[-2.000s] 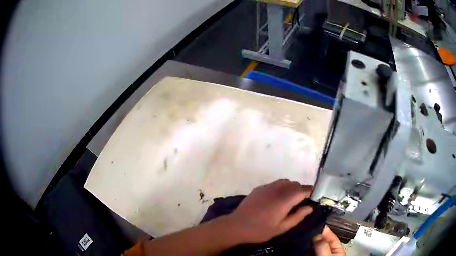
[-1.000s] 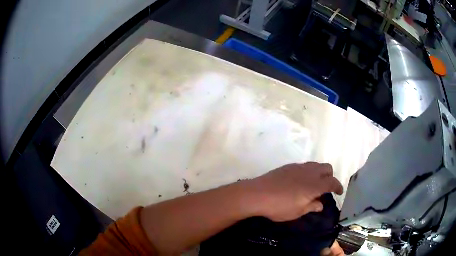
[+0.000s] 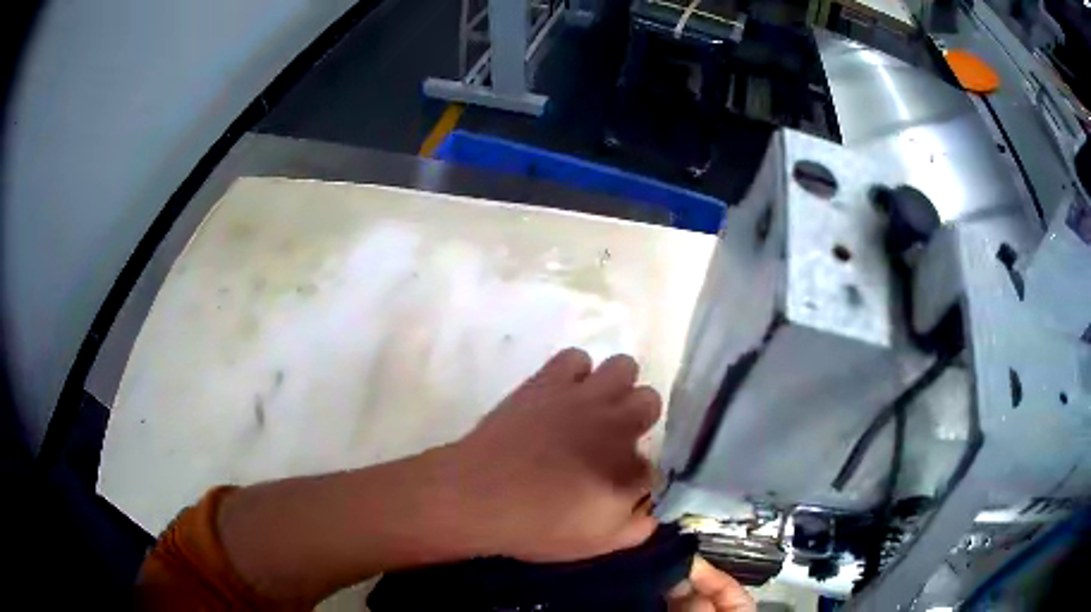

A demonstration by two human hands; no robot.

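A piece of black fabric (image 3: 538, 583), likely a bag, lies at the bottom centre, its right end at the needle area (image 3: 730, 526) of the sewing machine. My left hand (image 3: 568, 460) is bent over the fabric's upper edge with curled fingers, its fingertips at the cloth beside the machine head. My right hand (image 3: 714, 591) shows only as fingertips at the bottom edge, pinching the fabric's right end. The rest of the right hand is cut off by the picture's edge. The white machine head (image 3: 826, 359) hides part of the needle area.
The worn cream tabletop (image 3: 359, 323) spreads left and behind, beside a pale wall (image 3: 132, 108). A blue bin edge (image 3: 574, 179) shows past its far edge. A metal sheet surface (image 3: 909, 132) and an orange round thing (image 3: 971, 71) are at the upper right.
The view has shifted, bringing the machine head back toward the centre. My left hand is now more curled and close beside the head. The black fabric shows less at the bottom.
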